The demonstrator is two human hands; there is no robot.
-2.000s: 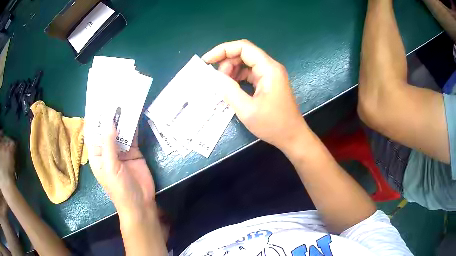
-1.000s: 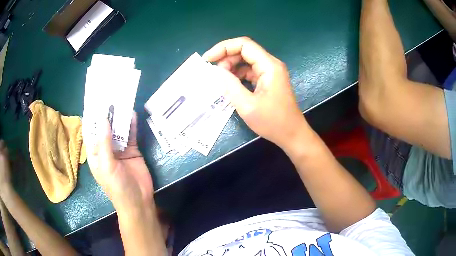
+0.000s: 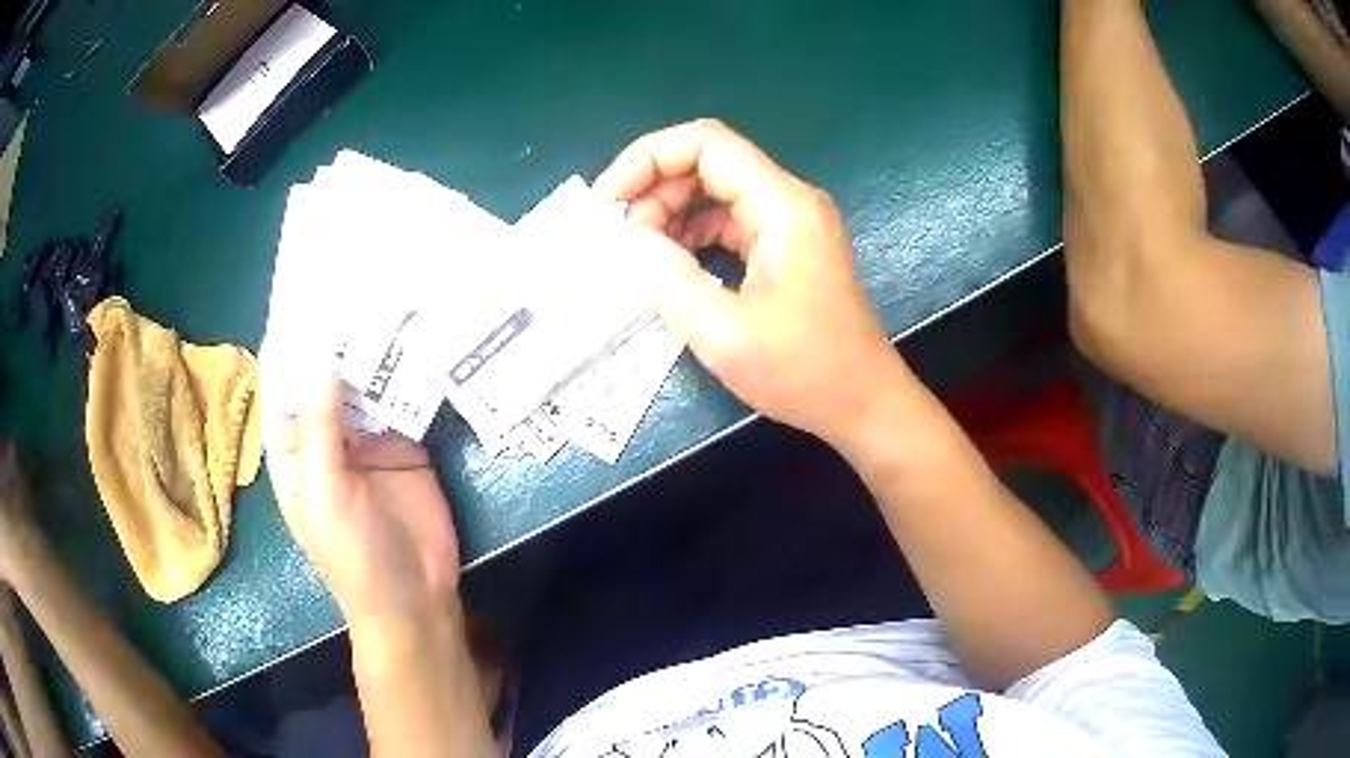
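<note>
My left hand [image 3: 363,496] holds a fanned bunch of white leaflets [image 3: 348,252], its thumb on top near their lower end. My right hand [image 3: 763,274] holds more white leaflets [image 3: 555,304] by their upper right edge, between thumb and fingers. These have a small black title bar and fine print. The two bunches meet or overlap in the middle. More white leaflets [image 3: 615,422] show below the right bunch, over the table; I cannot tell whether they are held or lie on it.
A yellow-orange cloth [image 3: 156,444] lies left on the green table [image 3: 918,119], with black small parts [image 3: 67,282] beyond. An open black box [image 3: 281,89] with a white insert stands at the far left. Another person's arm [image 3: 1133,193] and a red stool [image 3: 1081,474] are right; another arm [image 3: 89,637] is lower left.
The leaflets in my left hand have spread wider and towards the right bunch, so the gap between them is closed. The right bunch shows a different printed face. My hands have barely moved.
</note>
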